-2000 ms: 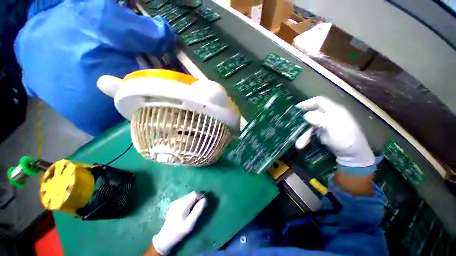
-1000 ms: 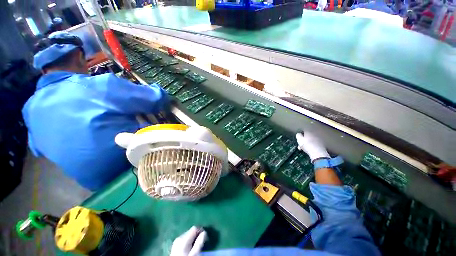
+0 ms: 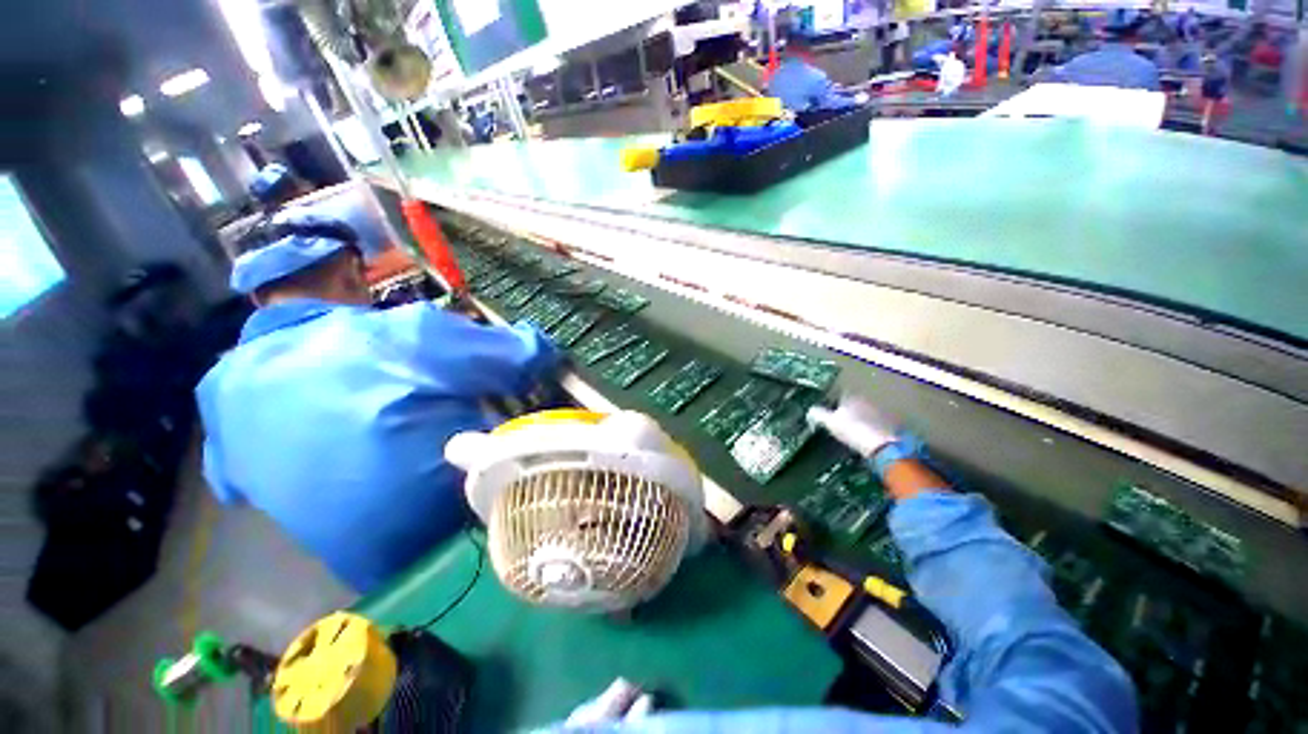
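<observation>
My right hand, in a white glove, is over the conveyor belt. Its fingertips are closed at the right corner of a green circuit board, which looks tilted and brighter than the boards around it. Another board lies just behind it, and one more lies nearer to me. My left hand, also in a white glove, is small at the bottom edge and mostly cut off, low over the green bench mat. Its fingers cannot be made out clearly.
A white fan stands in front of me. A yellow-topped black unit and green spool are at left. The iron stand sits beside the belt. A person in blue works at left. A black bin lies beyond.
My right hand has put down the raised board, moved onto the conveyor, then shifted left to a board whose edge it now holds. The view has tilted up; my left hand is nearly out of it.
</observation>
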